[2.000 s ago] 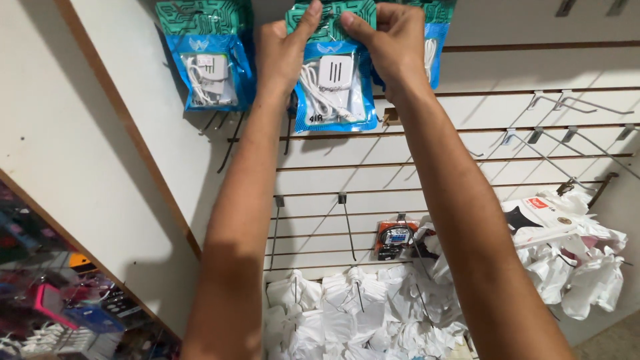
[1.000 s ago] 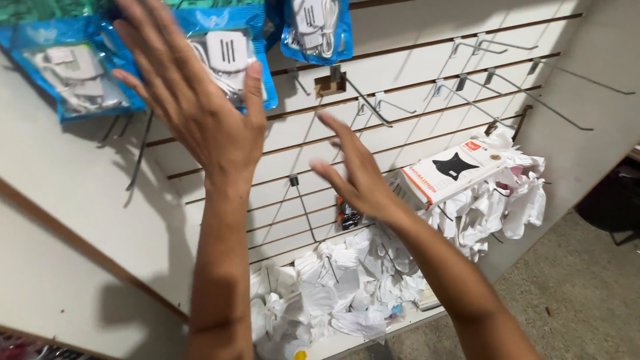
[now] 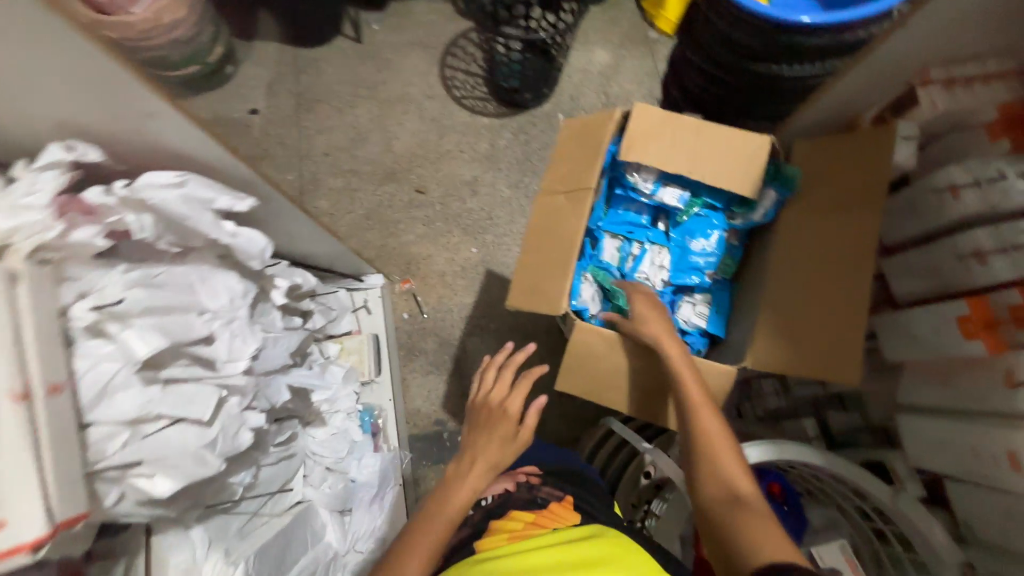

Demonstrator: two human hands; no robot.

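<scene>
An open cardboard box [image 3: 816,264] holds many blue and green plastic packets [image 3: 698,248] with white cables and chargers inside. My right hand [image 3: 646,320] reaches over the box's near edge, its fingers at a packet with a green top in the near left corner; whether they grip it is hard to tell. My left hand [image 3: 500,404] hangs in the air left of the box and nearer to me, fingers spread, holding nothing.
White plastic bags [image 3: 208,344] are heaped on a low shelf [image 3: 394,384] at the left. A black plastic basket [image 3: 524,56] stands on the concrete floor [image 3: 360,160]. White boxes [image 3: 952,320] are stacked at the right, with a white fan guard [image 3: 840,464] below the cardboard box.
The view has swung from the slatted wall with hanging packets down to the floor and cardboard box. My hands have left the hanging packets; my right hand is now inside the box.
</scene>
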